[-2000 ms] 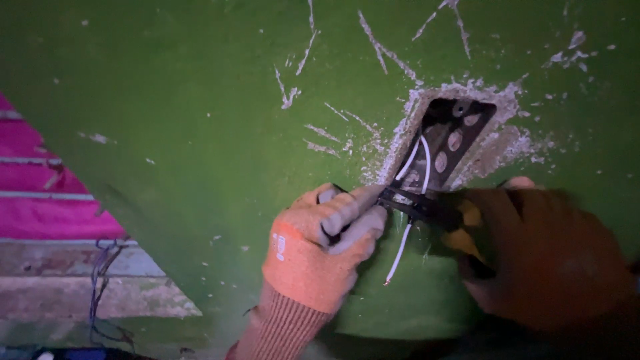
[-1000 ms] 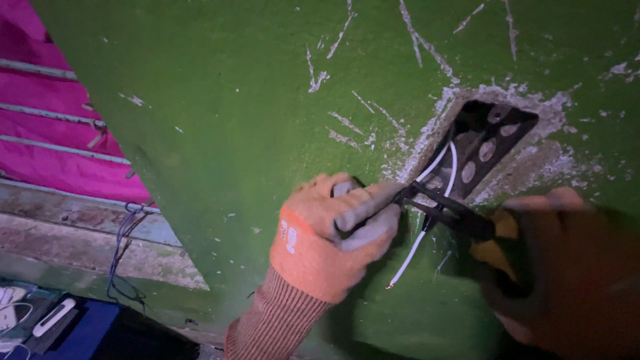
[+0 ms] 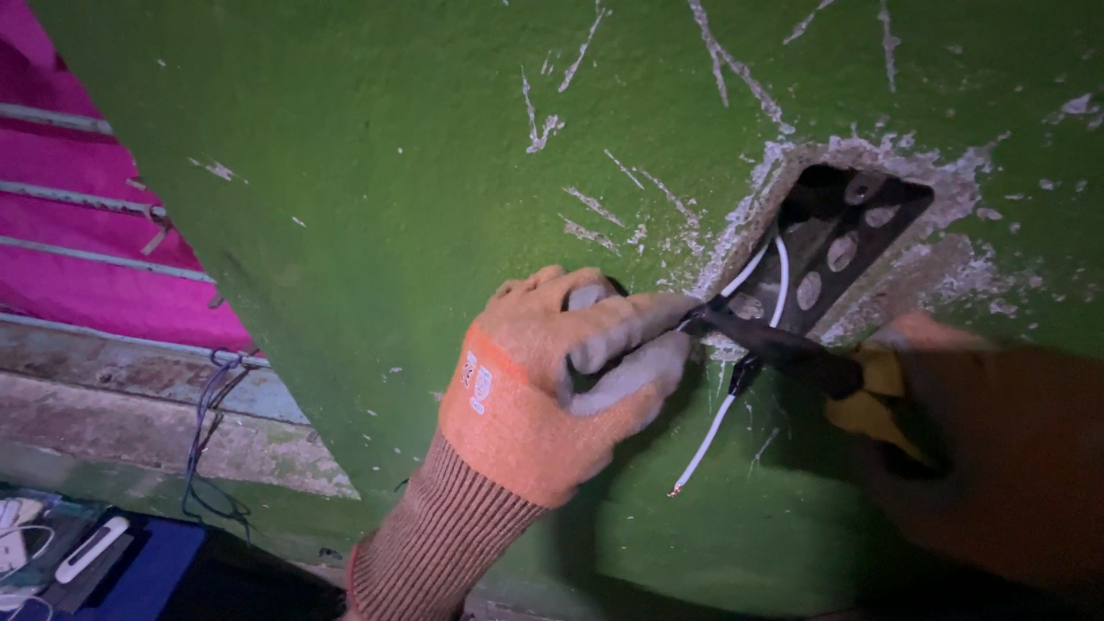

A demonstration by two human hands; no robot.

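Observation:
A dark electrical box (image 3: 828,250) with round knockouts is sunk into the green wall. Two white wires leave it; one white wire (image 3: 703,444) passes a black-wrapped part and hangs below the box, copper showing at its tip. My left hand (image 3: 578,371), in an orange and grey glove, pinches the other wire's end at the box's lower left corner. My right hand (image 3: 992,448), gloved and in shadow, is closed on the yellow and black handles of pliers (image 3: 776,341), whose dark jaws meet that wire end at my left fingertips.
Chipped plaster (image 3: 957,267) surrounds the box. At the left are a window opening with metal bars (image 3: 86,194) over pink cloth, a ledge (image 3: 155,418) and a hanging dark cord (image 3: 203,431). A blue container (image 3: 155,561) with white items beside it stands at the lower left.
Both hands stay at the box's lower corner, the pliers at the left fingertips. The view has shifted, bringing in more of the window and the blue container.

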